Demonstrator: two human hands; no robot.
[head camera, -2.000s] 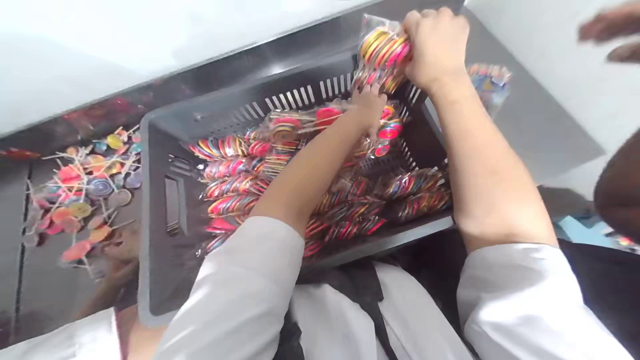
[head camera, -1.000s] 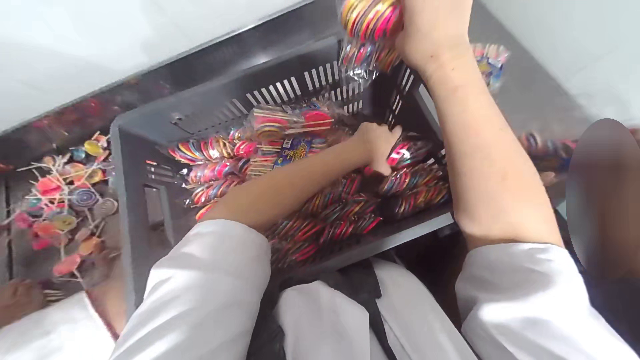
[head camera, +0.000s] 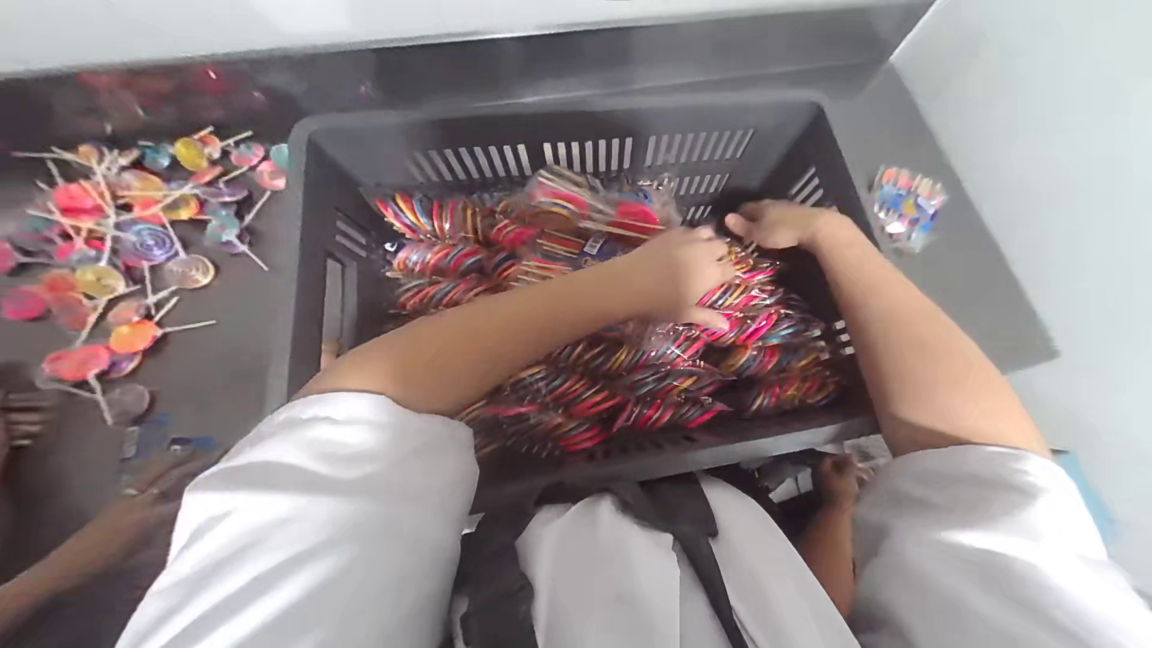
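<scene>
A black plastic crate (head camera: 558, 121) with slotted walls holds rows of bagged lollipops (head camera: 576, 396) in clear wrappers. My left hand (head camera: 688, 274) reaches over the crate and rests on the bags right of its middle, thumb and fingers apart, with nothing plainly held. My right hand (head camera: 778, 225) is inside the back right corner, fingers bent downward beside the bags; whether its fingertips grip a bag is hidden. Several bags with sticks showing (head camera: 585, 211) lie on top near the back wall.
Loose swirl lollipops (head camera: 144, 243) lie scattered on the dark table left of the crate. One bag of lollipops (head camera: 907, 207) sits right of it. Another person's hand (head camera: 157, 481) is at lower left, and another hand (head camera: 839, 477) shows below the crate. A pale wall stands behind.
My right hand has come down from above the back of the crate, where it held a bag of lollipops, into the back right corner. The view has shifted.
</scene>
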